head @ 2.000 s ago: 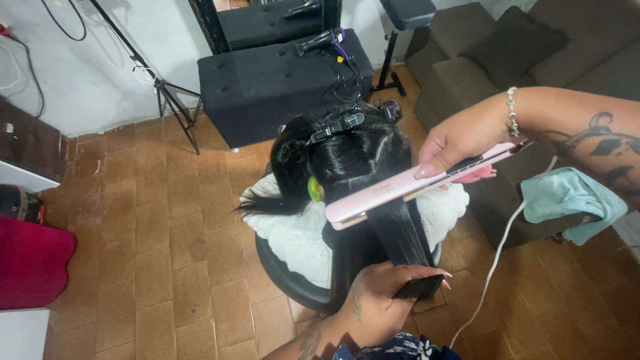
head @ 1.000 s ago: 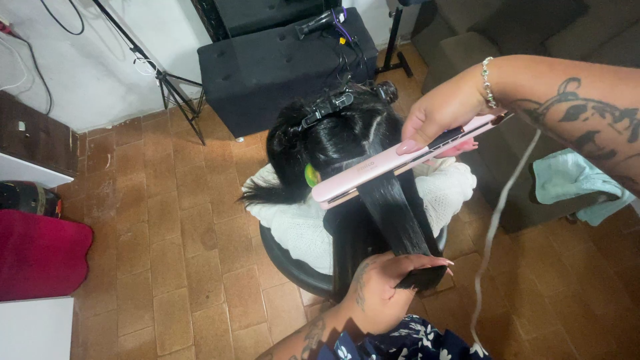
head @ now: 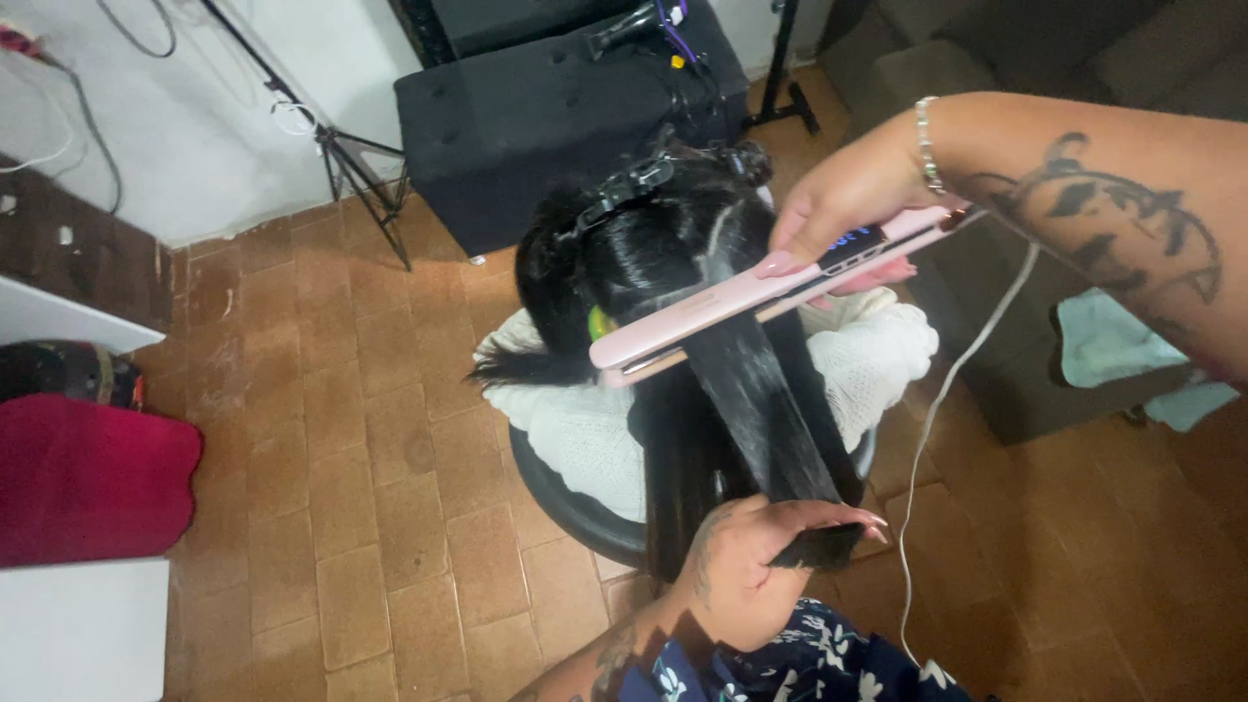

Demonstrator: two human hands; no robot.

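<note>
A seated person's dark hair (head: pixel 634 253) is parted, with a black hair clip (head: pixel 624 195) across the top. My right hand (head: pixel 848 214) grips a pink flat iron (head: pixel 702 312), whose plates lie around a straight strand (head: pixel 756 400) near the head. Lower down, my left hand (head: pixel 760 565) holds the end of that strand, pinched between the fingers; a dark piece, hair ends or a comb, sticks out there, and I cannot tell which. More loose hair hangs beside the strand. A white knit garment (head: pixel 585 439) covers the person's shoulders. Something yellow-green (head: pixel 600 324) shows near the ear.
The iron's white cord (head: pixel 921 458) hangs at the right, near a grey sofa (head: pixel 1033 390) with a pale teal cloth (head: pixel 1116 341). Ahead stand a black tufted bench (head: pixel 487 136) with a hair dryer (head: pixel 624 29) and a tripod (head: pixel 366 166). A crimson cloth (head: pixel 93 478) lies left.
Both hands keep their hold on the iron and the strand. Around the strand, the iron stays close to the head, with little plain travel. The view has shifted slightly.
</note>
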